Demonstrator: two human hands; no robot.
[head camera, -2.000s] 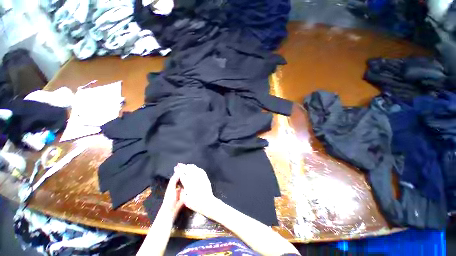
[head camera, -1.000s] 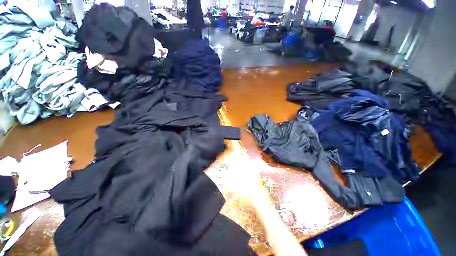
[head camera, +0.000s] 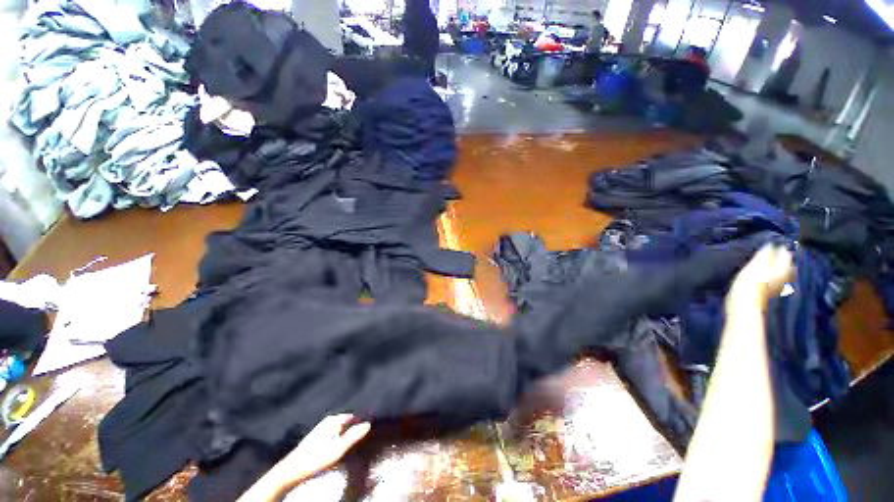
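A black jacket or coat lies across the front of the table, with one part stretched up to the right and blurred. My right hand is at the far right, shut on the end of this stretched part, above the navy garments. My left hand is low at the centre, at the garment's lower edge. Its fingers look loosely extended, and whether they pinch the cloth is unclear. More black garments lie behind.
Pale grey-green pieces heap at far left. White paper sheets and a yellow tape roll lie left. Navy garments and a dark grey piece lie right. A blue bin or bag is below the table's right edge.
The view has risen and turned right since the first frame. My hands, together at first, are now far apart. The black garment is now pulled out to the right over the grey piece.
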